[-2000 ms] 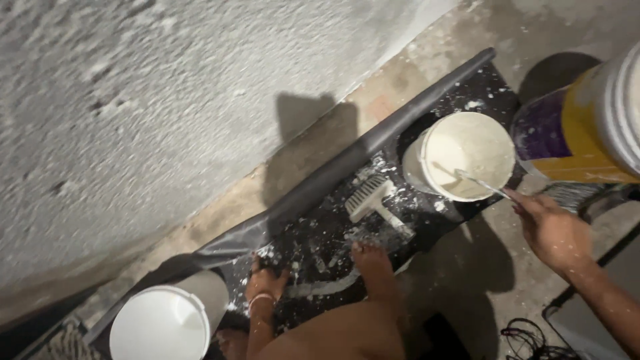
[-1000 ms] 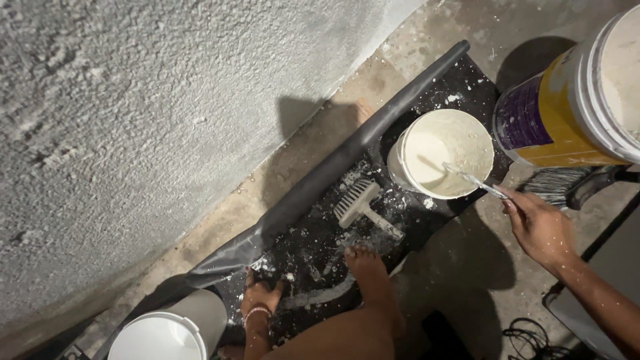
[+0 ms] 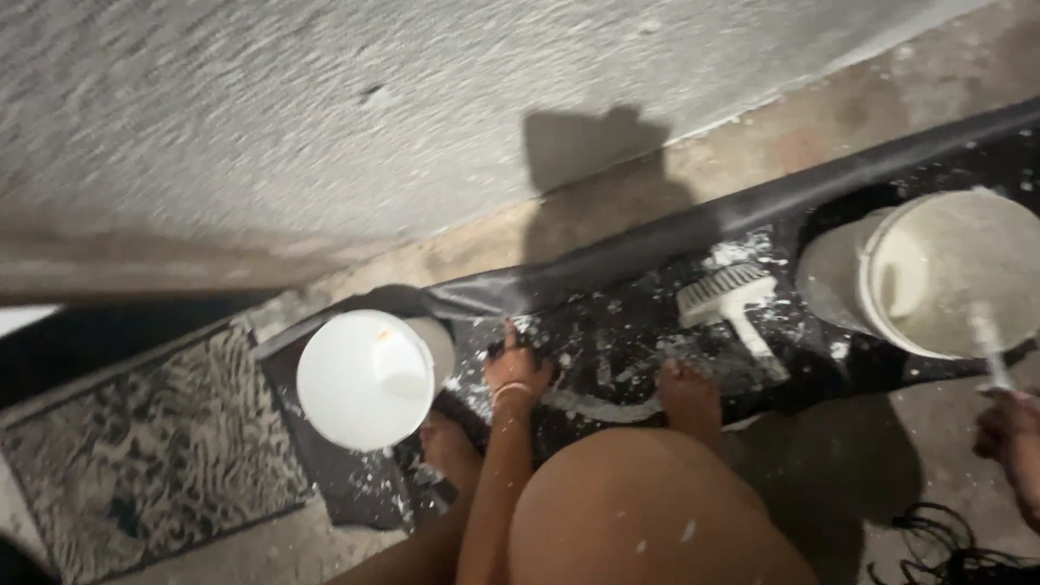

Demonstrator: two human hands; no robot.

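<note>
My right hand (image 3: 1011, 435), at the right edge, holds a thin stick-like tool (image 3: 990, 345) whose whitish end is inside an off-white plastic bucket (image 3: 877, 280). Its far end is blurred, so I cannot tell what kind of tool it is. My left hand (image 3: 517, 370) hangs over the dark sheet (image 3: 601, 333), one finger extended, holding nothing that I can see. Left of it stands a white plastic bucket (image 3: 431, 349) with a pale interior. Between my left hand and the off-white bucket, a wide block brush (image 3: 727, 301) with a handle lies on the paint-spattered sheet.
A rough plastered wall (image 3: 284, 122) rises along the far side, with a strip of bare floor (image 3: 731, 162) at its foot. A patterned mat (image 3: 162, 455) lies at the left. Black cables (image 3: 934, 544) lie at the lower right. My bare feet rest on the sheet.
The view has swung to the left, bringing the patterned mat in and taking the yellow and purple bucket out. The tool remains in my right hand.
</note>
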